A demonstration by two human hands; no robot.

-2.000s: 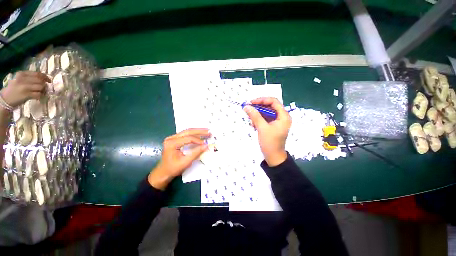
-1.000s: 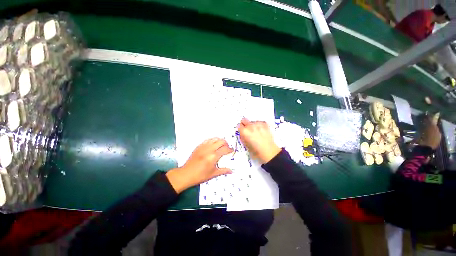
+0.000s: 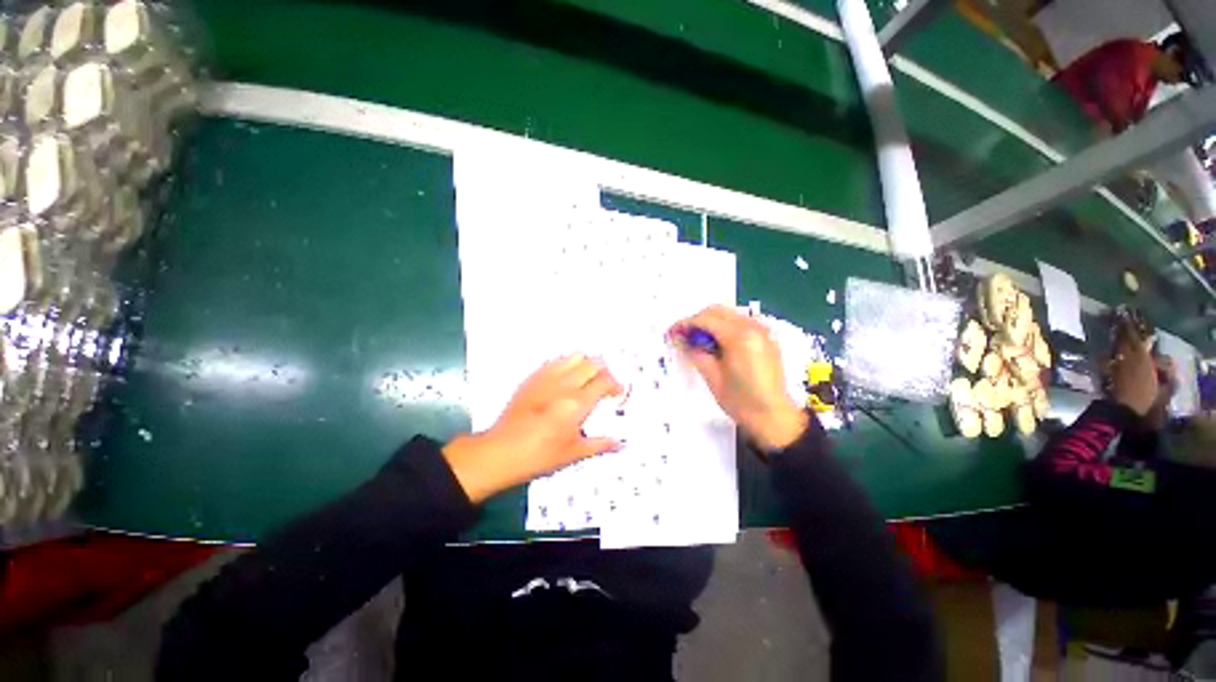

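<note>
White label sheets (image 3: 567, 500) with rows of tiny dark marks lie overlapping on the green bench in front of me, with a plain white paper sheet (image 3: 500, 253) under and left of them. My right hand (image 3: 734, 366) is closed around a dark blue pen-like tool (image 3: 700, 340), above the right part of the sheets. My left hand (image 3: 550, 420) rests on the sheets to the left, thumb and fingers apart, with a gap between the two hands. I see nothing held in it.
Clear blister trays (image 3: 80, 253) with cream housings stand at the left. Right of the sheets are paper scraps (image 3: 794, 349), a yellow tool (image 3: 819, 386), a bubble-wrap square (image 3: 900, 336) and cream housings (image 3: 1000, 360). A metal post (image 3: 891, 147) rises behind. A person's hands (image 3: 1136, 373) show at far right.
Since a second ago my right hand has moved up and right, away from my left hand, with the blue tool. Over two seconds the view has shifted right and a cream piece has left my left fingertips.
</note>
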